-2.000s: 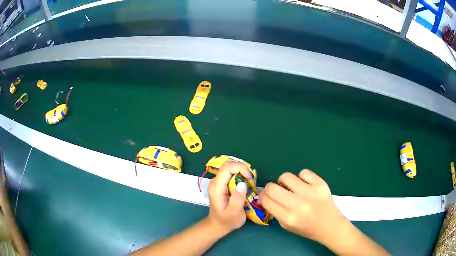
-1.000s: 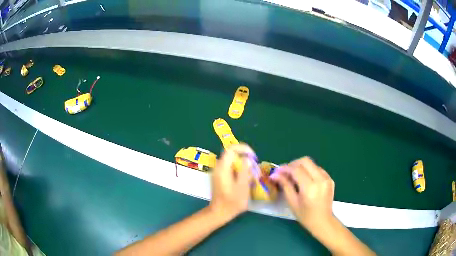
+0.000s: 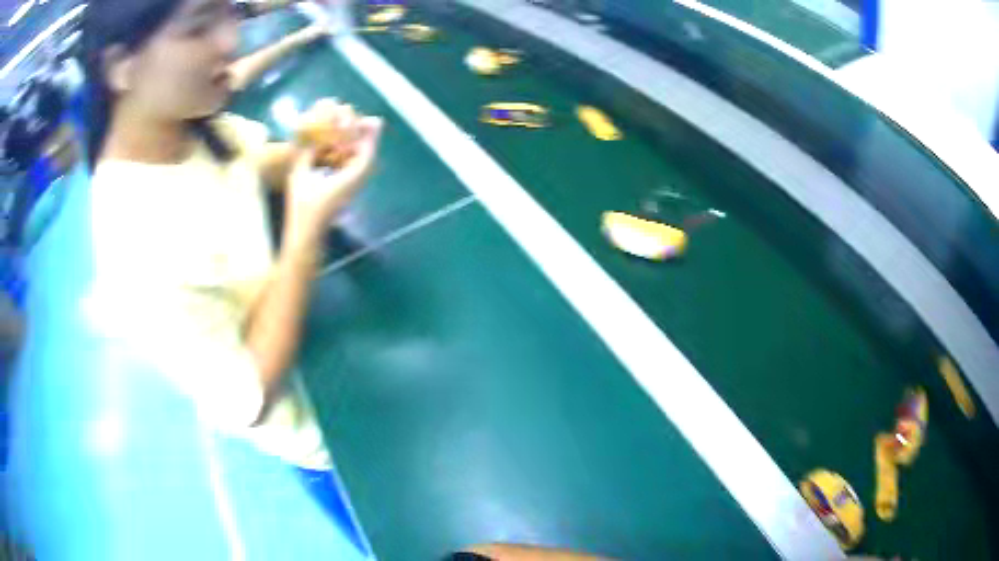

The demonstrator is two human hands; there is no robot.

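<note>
My hands are not clearly in view; only a strip of forearm and a skin-coloured sliver show at the bottom edge. A domed yellow car shell (image 3: 833, 507) lies by the near rail at lower right. Beside it on the green belt are a flat yellow base strip (image 3: 885, 477) and a yellow piece with red markings (image 3: 909, 425), close together or touching. Another base strip (image 3: 956, 386) lies farther right. A yellow shell with trailing lead wires (image 3: 644, 236) lies mid-belt. What my hands hold, if anything, is hidden.
A seated person (image 3: 181, 252) in a pale yellow top is at the left, holding small yellow-orange pieces at the tabletop (image 3: 438, 362). The pale near rail (image 3: 613, 318) runs diagonally beside the belt. More yellow parts (image 3: 515, 114) lie up the belt. A far rail (image 3: 811, 208) borders it.
The view has swung left, bringing the seated person into sight. My hands have left the picture. A yellow piece with red markings now shows beside the base strip on the belt.
</note>
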